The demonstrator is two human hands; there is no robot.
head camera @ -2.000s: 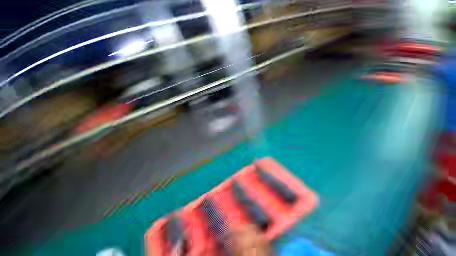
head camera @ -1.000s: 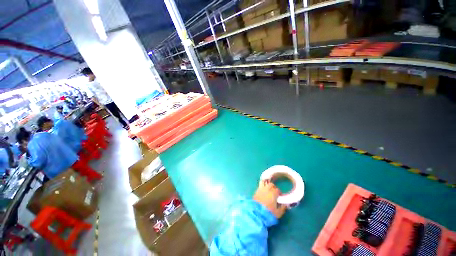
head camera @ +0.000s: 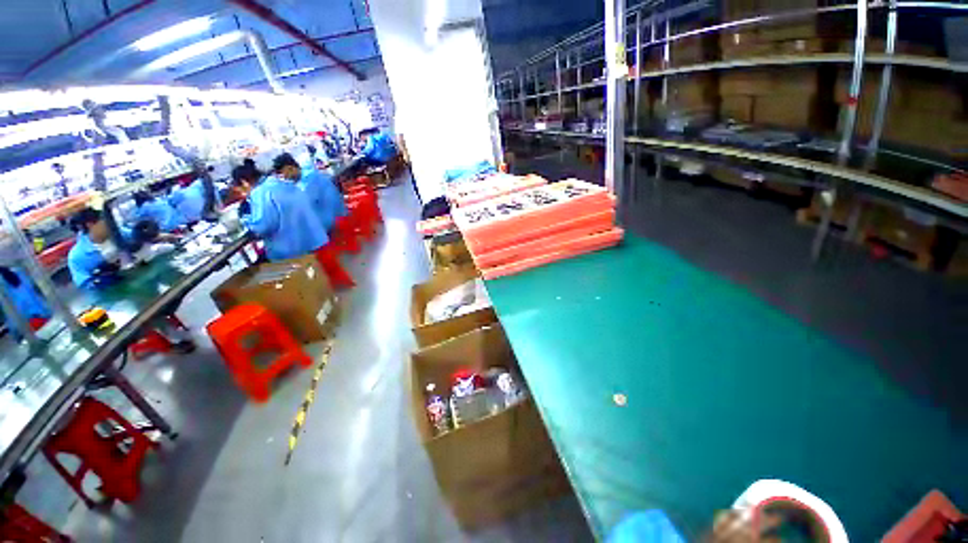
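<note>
My left hand (head camera: pixel 732 526) is at the bottom edge, blurred and partly cut off, with a blue sleeve to its left. Its fingers are on the left rim of a white roll of adhesive pads (head camera: pixel 823 509), which has a wide open centre. The roll is cut off by the bottom edge. An orange-red parts tray (head camera: pixel 921 520) shows only a corner at the bottom right, with dark parts in it. My right hand is not in view.
Stacked orange-red trays (head camera: pixel 547 228) stand at the bench's far end. A small pale round bit (head camera: pixel 620 400) lies on the green mat (head camera: pixel 690 350). Open cartons (head camera: pixel 483 456) stand left of the bench. Red stools (head camera: pixel 255 350) and people in blue smocks are further left; racks stand right.
The view has swung left and up, so the roll, my left hand and the parts tray now sit lower and further right in the picture. My left hand is still at the roll.
</note>
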